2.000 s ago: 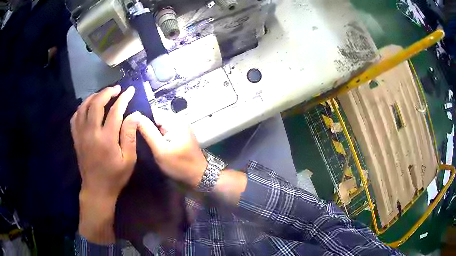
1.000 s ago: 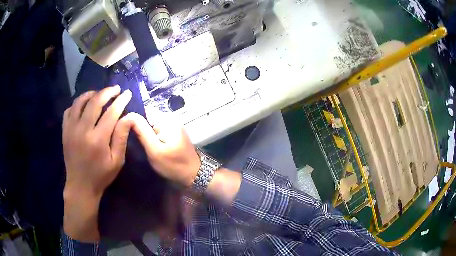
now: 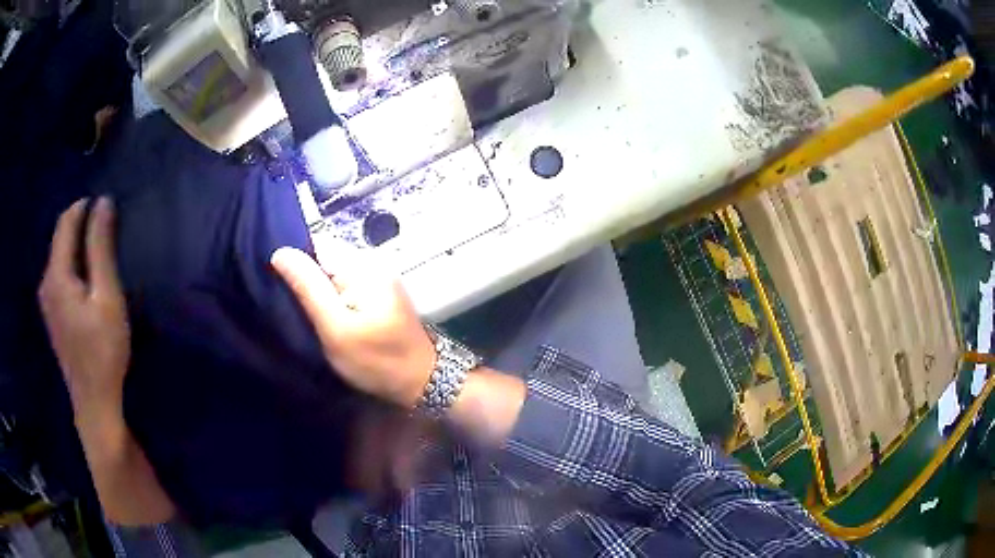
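The dark navy garment lies in front of me, its edge running to the lit needle area of the off-white sewing machine. My right hand, with a metal watch, is at the garment's right edge just below the needle area; its index finger points up along the cloth and its other fingertips are partly hidden. My left hand lies on the garment at the far left, fingers pointing up, thumb hidden. A dark strap-like part with a pale tip hangs beside the presser foot.
A yellow rail crosses beyond the machine bed's right end. A slatted tan board and yellow-framed wire rack stand at right over the green floor. A ribbed knob sits on the machine. More dark cloth is at upper left.
My left hand has moved left, away from my right hand and the needle area, uncovering a wide spread of garment. My right hand stays near the machine's front edge.
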